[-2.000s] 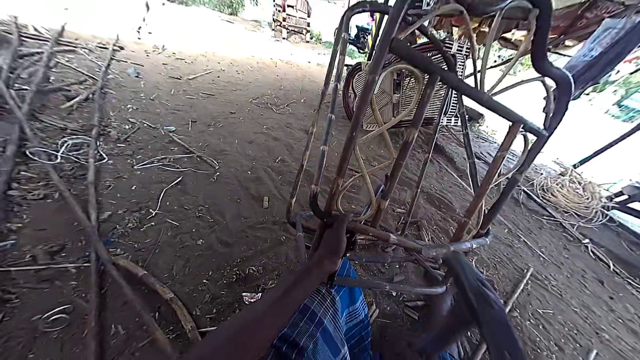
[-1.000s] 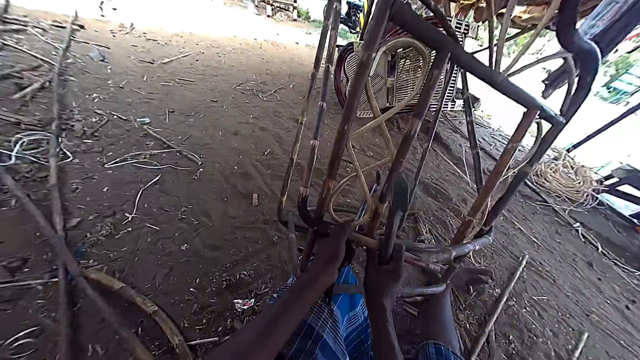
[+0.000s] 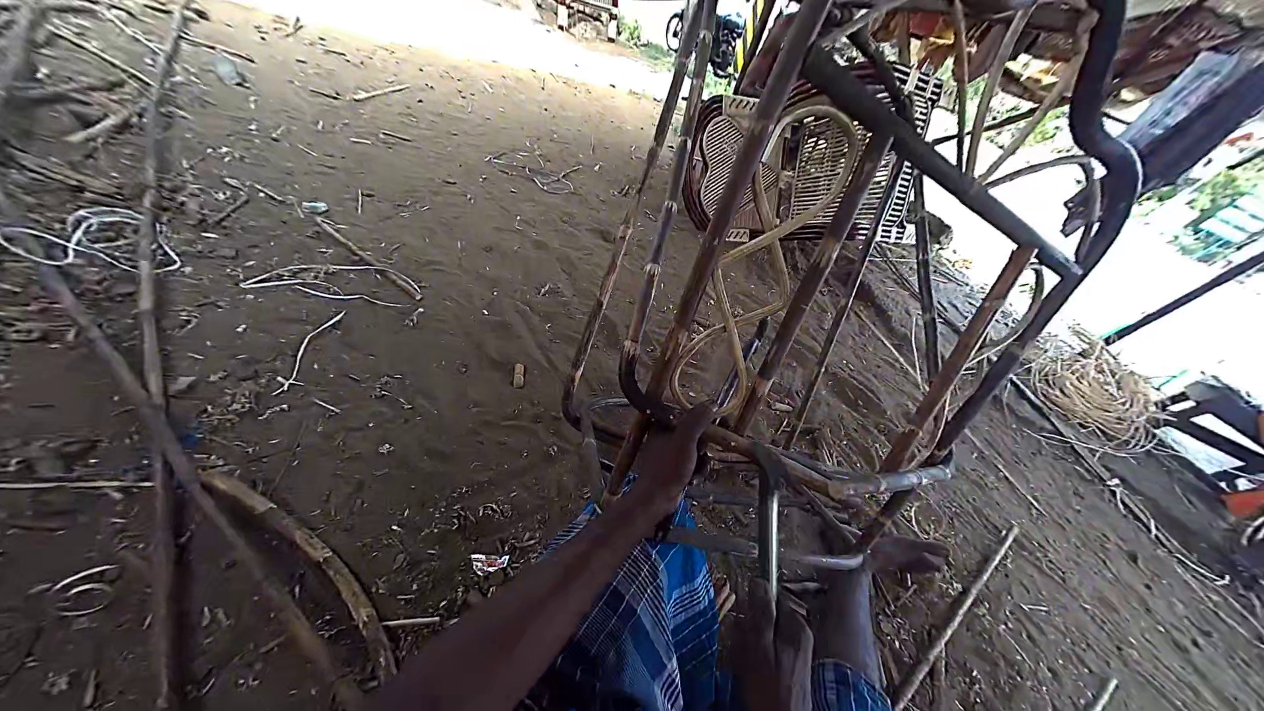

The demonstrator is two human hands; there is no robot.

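Observation:
A chair-like frame of cane or bamboo poles stands tilted in front of me, with looped cane inside. My left hand is closed round the bottom rail at its near corner. Low at the centre, my right hand is dark and blurred, closed on a long hand tool whose upper end is by the bottom rails; its exact kind cannot be told. My bare foot is just right of the frame's base, and a blue checked cloth covers my lap.
Loose poles and a curved cane piece lie left on the sandy ground. Behind the frame is a woven cane piece of furniture. A coil of cane strips lies right, and a stick lies near my foot.
My right hand and the tool moved from the right to beside my left hand, and are now lower, towards my lap. My left hand has stayed on the bottom rail.

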